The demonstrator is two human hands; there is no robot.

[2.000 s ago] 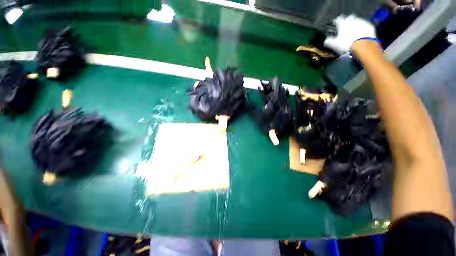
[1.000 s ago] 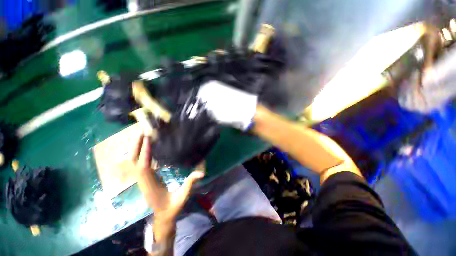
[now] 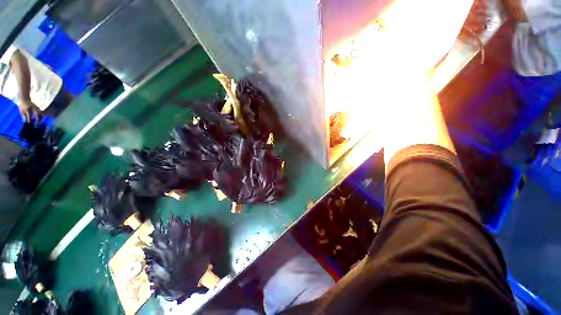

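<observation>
A black spiky piece [image 3: 178,255] with a tan end [image 3: 209,278] sits on the green bench, overlapping the stained cardboard mat [image 3: 129,271]. A pile of black pieces [image 3: 240,160] with tan ends lies further right against the grey metal surface. My right arm reaches to the upper right. My right hand [image 3: 412,77] is washed out by strong glare, so its fingers and anything in it cannot be made out. My left hand is out of the picture.
A grey metal panel [image 3: 270,55] borders the bench. Crates with dark and tan pieces [image 3: 344,224] stand below the bench edge. Blue crates [image 3: 504,117] are at right. Another person's hand [image 3: 29,111] is over black pieces at upper left. A person's white sleeve [image 3: 529,49] shows at upper right.
The view has turned right. The black piece that was between my hands now rests on the bench. My right arm has swung out to the upper right, and my left hand has left the picture.
</observation>
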